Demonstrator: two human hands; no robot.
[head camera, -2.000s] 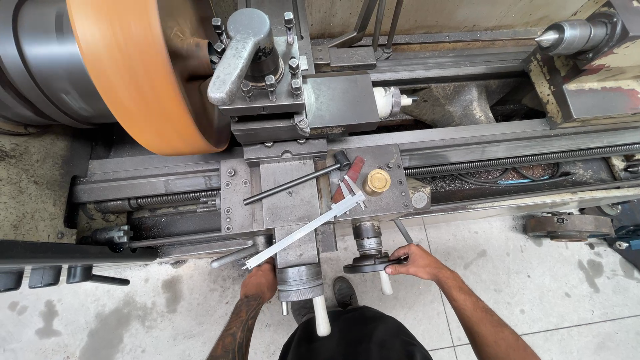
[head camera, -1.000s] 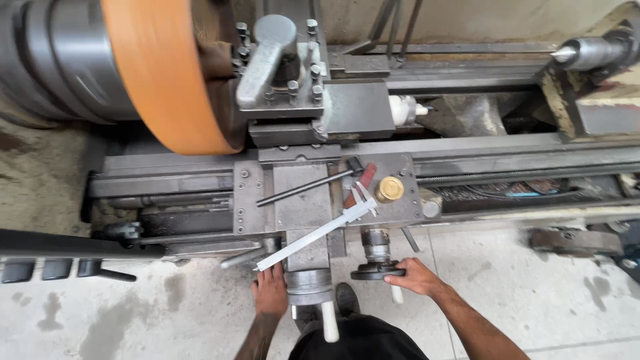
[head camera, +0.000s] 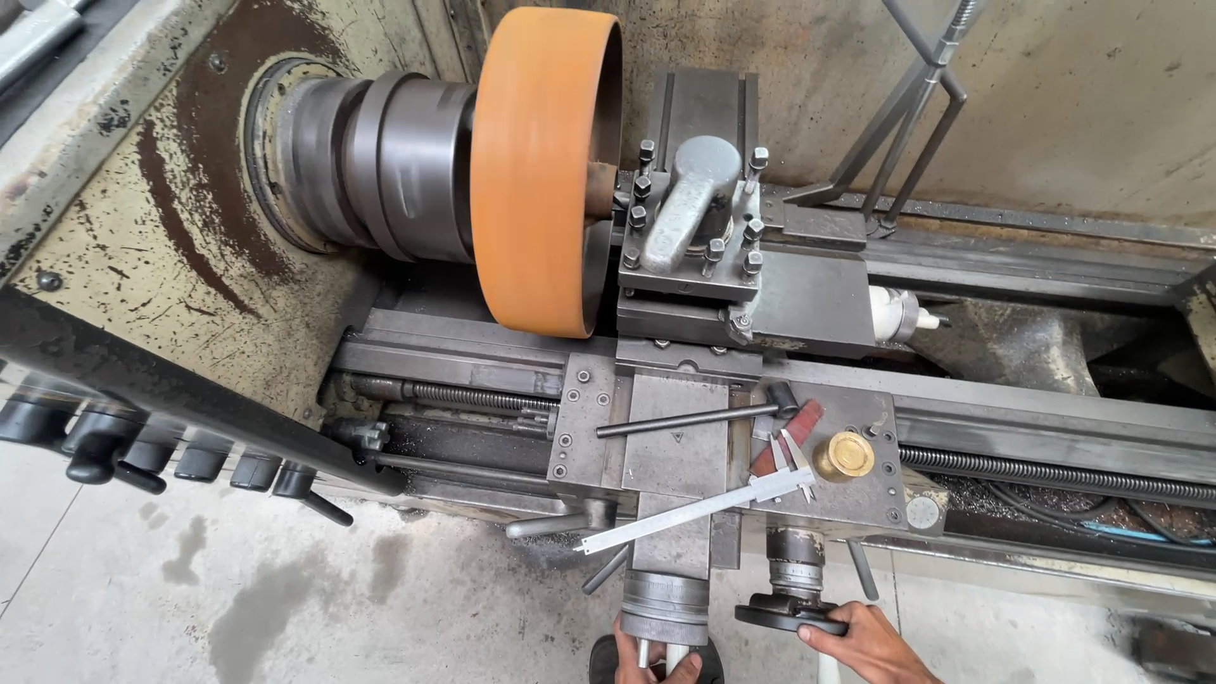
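At the bottom of the head view, my left hand (head camera: 655, 660) has its fingers on the handles of the lathe's cross-slide dial (head camera: 667, 608). To its right, my right hand (head camera: 869, 641) grips the rim of a black handwheel (head camera: 788, 614). Above them on the carriage lie a vernier caliper (head camera: 693, 513), a tool-post wrench (head camera: 689, 419) and a red cloth or pad (head camera: 793, 437), beside a brass cap (head camera: 847, 457). Farther up, an orange ring-shaped workpiece (head camera: 541, 176), blurred as if turning, is held at the chuck (head camera: 418, 166). The tool post (head camera: 692, 218) stands at its right side.
Black control levers (head camera: 199, 456) stick out at lower left below the headstock (head camera: 161, 161). A lead screw (head camera: 1054, 475) runs right along the bed, with metal chips and a blue cable beneath. Bent metal rods (head camera: 912, 123) stand behind the carriage at upper right.
My left hand has moved from the lever left of the cross-slide dial to the dial's handles. My right hand stays on the handwheel. The view has shifted toward the headstock.
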